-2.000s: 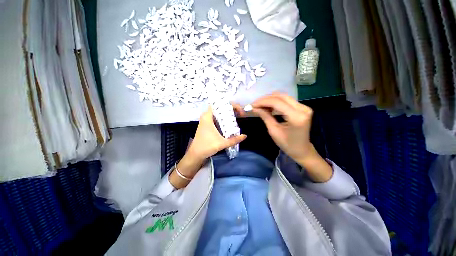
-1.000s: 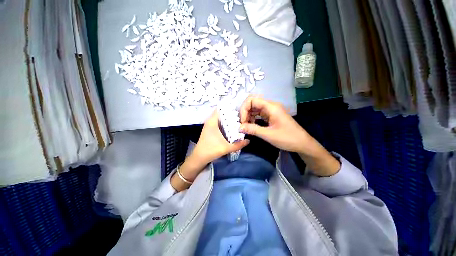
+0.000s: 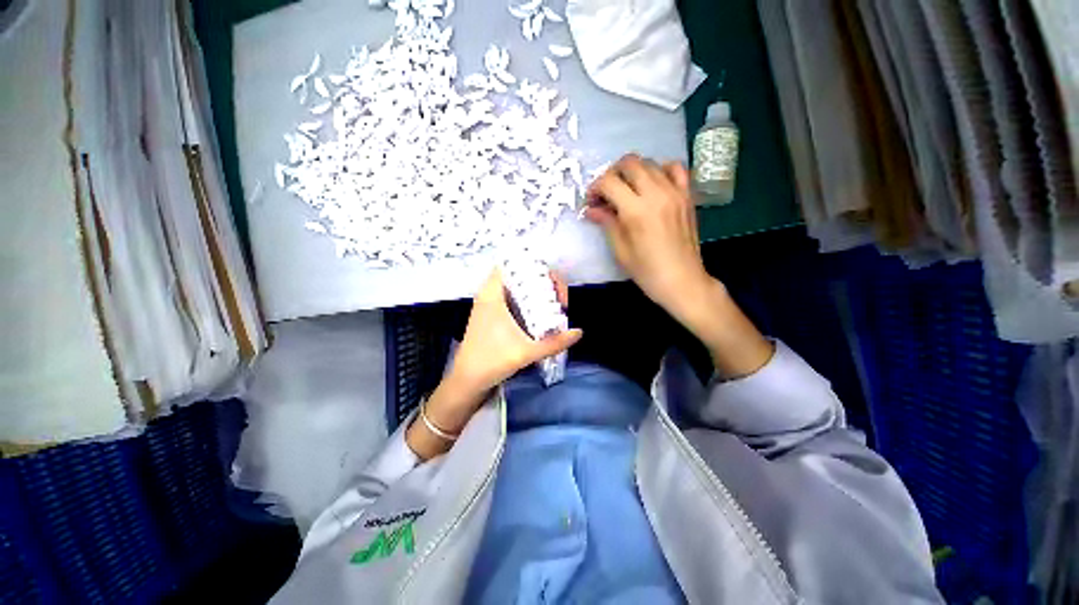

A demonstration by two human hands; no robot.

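My left hand is closed around a narrow white stack of parts with a ridged face, held upright in front of my lap at the board's near edge. My right hand is at the right edge of a loose pile of small white leaf-shaped pieces. Its fingertips are bent down at the pieces; whether they pinch one cannot be told. The pile lies on a pale grey work board.
A small bottle with a pale label stands right of the board. A crumpled white cloth lies at the upper right. Layered sheets are at left, more sheet stacks at right. Blue crates flank me.
My right hand has moved from the handheld stack up and right to the pile's edge. My left hand still holds the stack and has hardly moved.
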